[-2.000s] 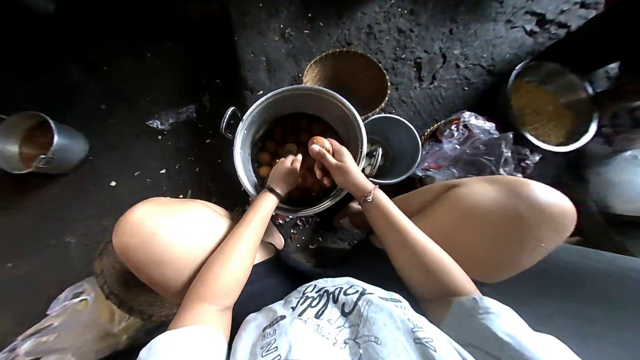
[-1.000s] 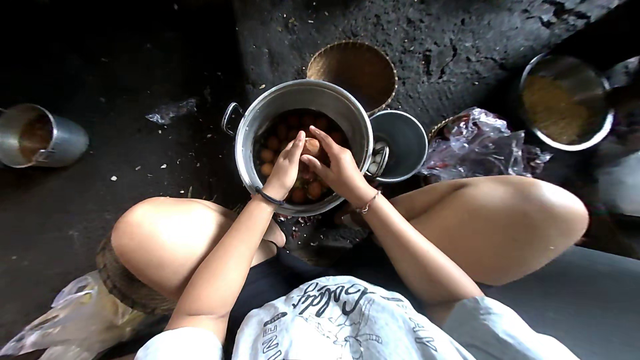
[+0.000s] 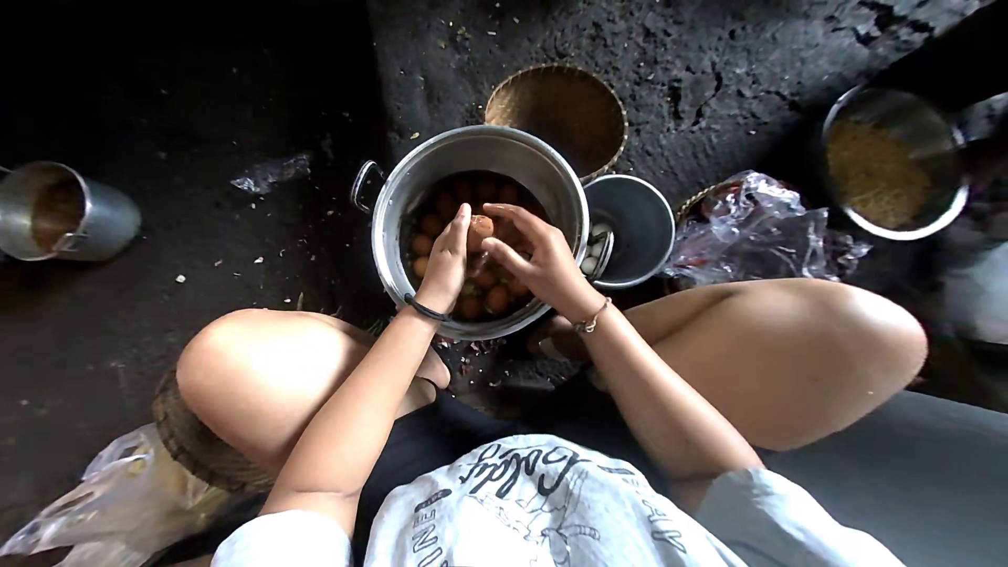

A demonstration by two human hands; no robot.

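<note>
A large metal pot (image 3: 480, 138) stands between my knees, with several brown eggs (image 3: 497, 299) in dark liquid. Over its opening, one brown egg (image 3: 481, 229) sits between my two hands. My left hand (image 3: 446, 264) has its fingers together along the egg's left side. Thumb and fingers of my right hand (image 3: 542, 256) are spread around its right side, the thumb close to the shell. Right of the pot, a grey bucket (image 3: 647, 228) holds several white eggs (image 3: 596, 244) by its left wall, partly hidden by the pot's handle.
A woven basket (image 3: 563, 102) lies behind the pot. Clear plastic bags (image 3: 756, 228) are at the right, near a metal bowl (image 3: 945, 201) of yellowish food. A metal pot (image 3: 110, 220) with brown contents is at far left. A plastic bag (image 3: 126, 488) lies at lower left.
My hands were lower in the pot around an egg two seconds ago. Since a second ago the fingers of my right hand have spread wider around the egg.
</note>
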